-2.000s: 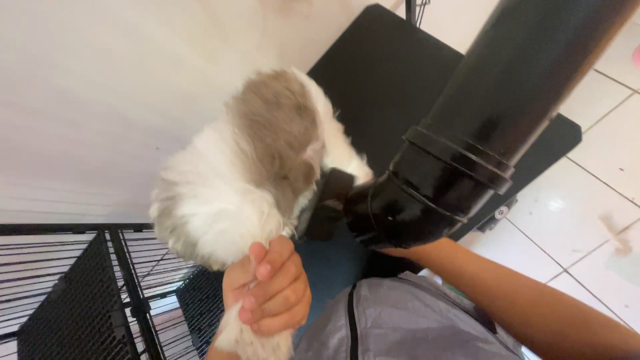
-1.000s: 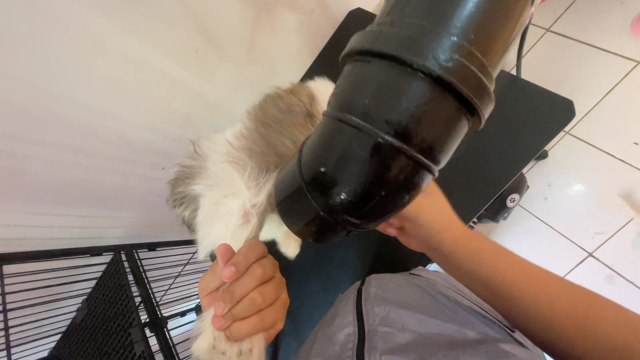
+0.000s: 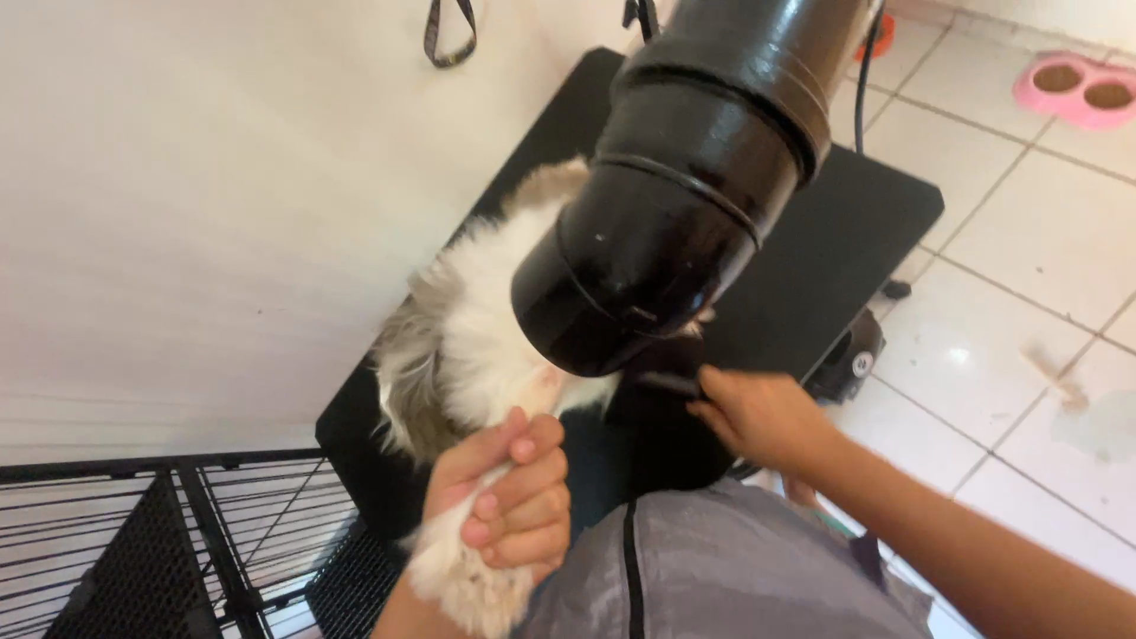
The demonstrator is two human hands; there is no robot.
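A dog with long white and grey-brown fur (image 3: 484, 311) is on a black grooming table (image 3: 799, 257). My left hand (image 3: 510, 493) is closed around one of its white furry legs, whose paw hangs below my fingers. Over the dog's body hangs the glossy black elbow nozzle of a dryer (image 3: 657, 222), which hides part of the dog. My right hand (image 3: 754, 413) grips a dark tool (image 3: 666, 377), blurred and partly hidden under the nozzle, beside the dog; its kind cannot be told.
A black wire cage (image 3: 213, 541) stands at the lower left, against a pale wall. A strap loop (image 3: 450, 35) hangs at the top. On the tiled floor to the right are a pink double bowl (image 3: 1078, 89) and a black device (image 3: 848, 359) beside the table.
My right hand has come out from behind the nozzle, and the dark tool shows beside the dog. My left hand still holds the leg. The dog's body has shifted on the table.
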